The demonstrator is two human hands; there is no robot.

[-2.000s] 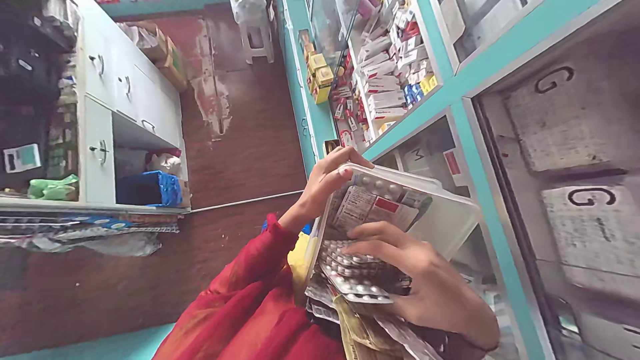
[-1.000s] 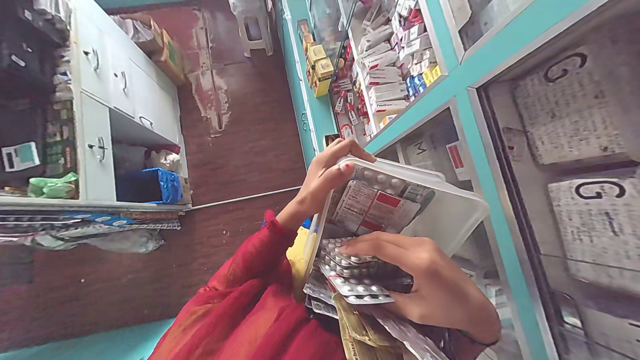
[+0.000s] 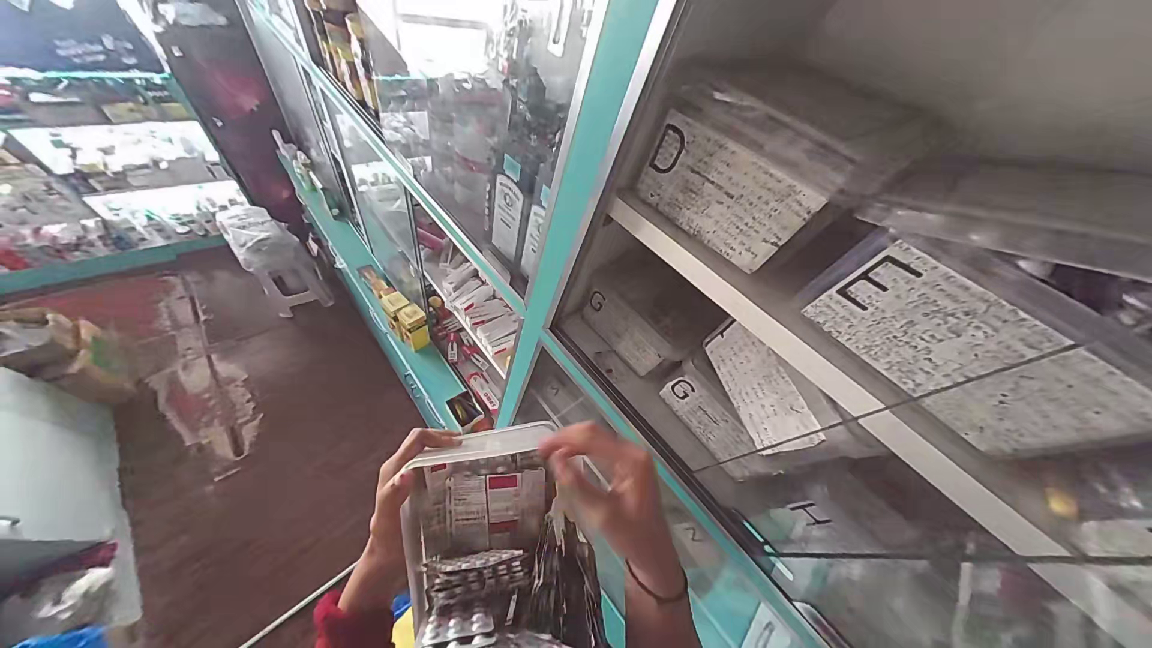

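Note:
A clear plastic box (image 3: 409, 558) full of tablet blister packs (image 3: 472, 576) is at the bottom centre. My left hand (image 3: 396, 490) grips its left side and upper corner, thumb near the rim. At the box's upper right corner, my right hand (image 3: 612, 490) is slightly blurred, its fingertips at the rim or at a pale translucent lid (image 3: 490, 443) lying along the top edge; whether they pinch it I cannot tell. A flat pack with red print (image 3: 490, 504) stands against the far inner wall. The box's lower end is cut off by the frame.
On the right, a glass-fronted cabinet with a teal frame (image 3: 562, 207) holds lettered storage boxes (image 3: 733, 189) on shelves. Small yellow boxes (image 3: 405, 319) sit on a teal ledge. A white plastic stool (image 3: 279, 261) and a cardboard carton (image 3: 85, 351) stand on the brown floor (image 3: 315, 432).
My right hand has left the blister packs inside the box and risen to its upper right corner. The view has swung up and right, showing more of the cabinet shelves.

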